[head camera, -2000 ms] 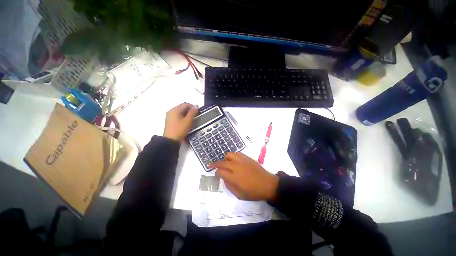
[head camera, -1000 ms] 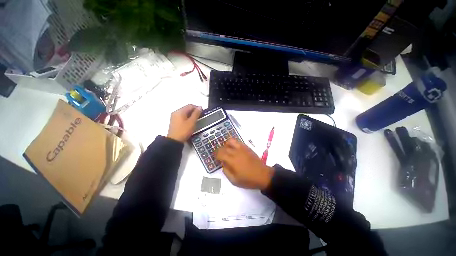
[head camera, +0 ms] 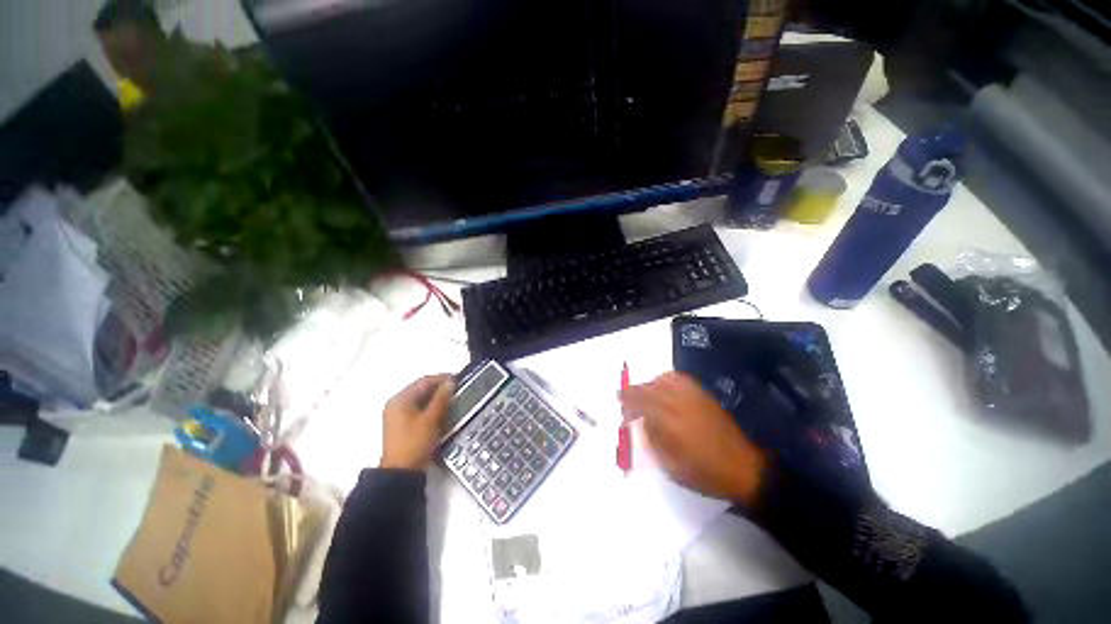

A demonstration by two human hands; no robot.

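The silver-grey calculator [head camera: 507, 445] lies tilted on the desk with its display at the upper left. My left hand [head camera: 416, 422] holds its upper left edge, thumb near the display. My right hand [head camera: 697, 436] is to the right of the calculator, slightly blurred, with its fingertips at the red pen [head camera: 625, 446]; whether they grip it I cannot tell. A thin grey pen [head camera: 558, 399] lies between calculator and red pen. Paper sheets [head camera: 591, 583] with a grey-green square [head camera: 517, 556] lie below the calculator.
A keyboard [head camera: 603, 289] and monitor [head camera: 524, 110] stand behind. A mouse pad [head camera: 774, 388] lies right, partly under my right forearm. A blue flask [head camera: 886, 222] and black pouch [head camera: 1027, 354] are farther right. A brown folder [head camera: 205, 536], plant [head camera: 244, 171] and clutter are left.
My right hand has left the calculator keys and moved right to the red pen. My left hand stays on the calculator. The view has tilted up and turned, showing more of the monitor.
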